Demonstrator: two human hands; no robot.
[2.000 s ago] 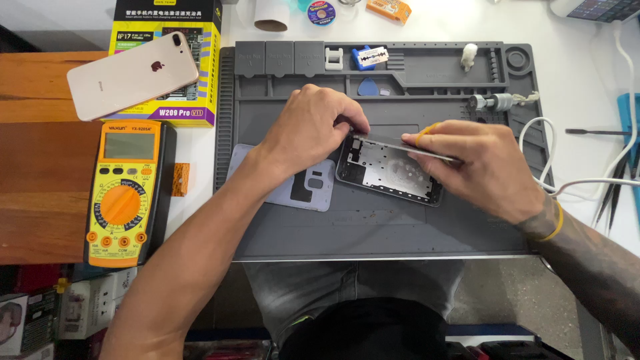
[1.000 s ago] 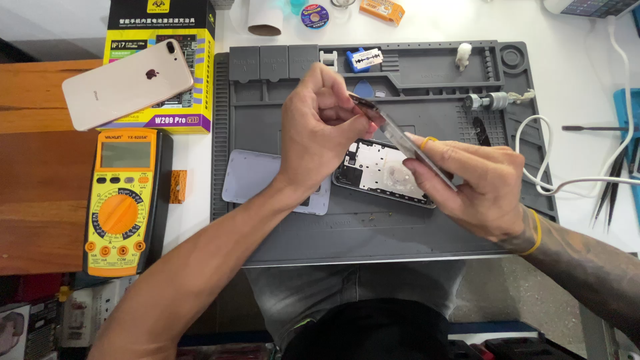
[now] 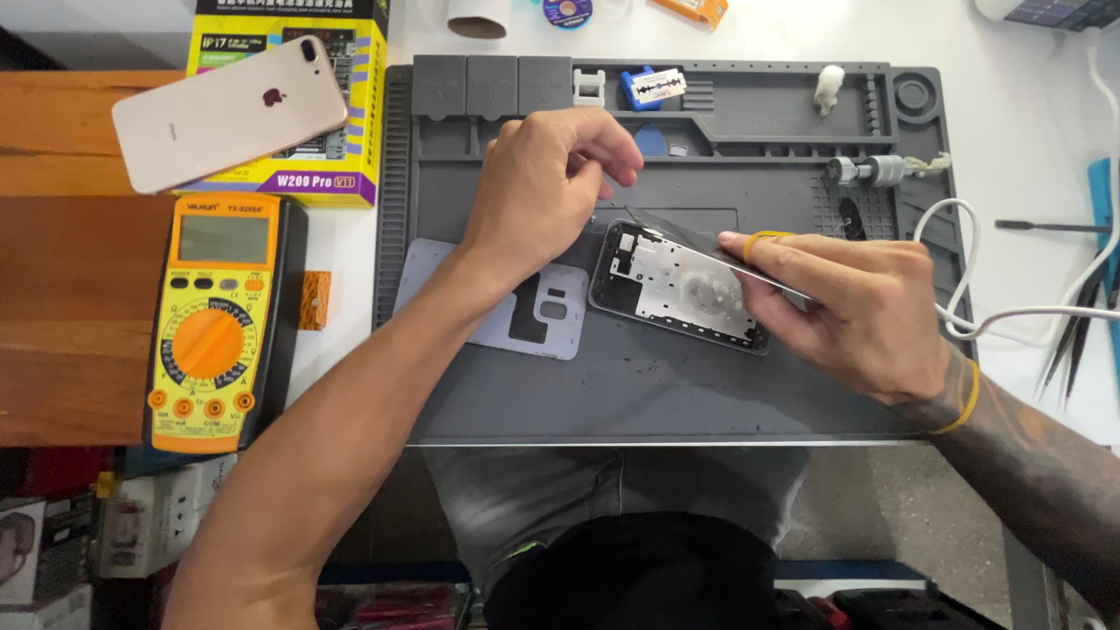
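Observation:
My right hand [image 3: 840,306] holds a thin dark phone panel [image 3: 691,236] by its right part, tilted with its edge towards me, above an opened phone frame [image 3: 696,293]. The frame lies on the grey repair mat [image 3: 682,402], its silvery metal plate facing up. My left hand [image 3: 551,184] is raised above the mat, left of the panel, fingers curled; whether something small sits between thumb and fingertips is hidden. Beneath my left forearm lies a pale lilac phone back cover [image 3: 560,328] with a dark patch, partly covered by the arm.
A yellow multimeter [image 3: 210,332] lies left of the mat. Above it, a pink smartphone [image 3: 227,114] rests on a yellow box [image 3: 324,188]. The mat's trays hold a razor blade [image 3: 661,86] on a blue holder and a blue pick [image 3: 650,140]. At right are a white cable [image 3: 967,262] and tweezers [image 3: 1072,332].
My left hand has come away from the panel, where it was one second ago. My right hand has kept hold of the panel and lowered it closer over the frame.

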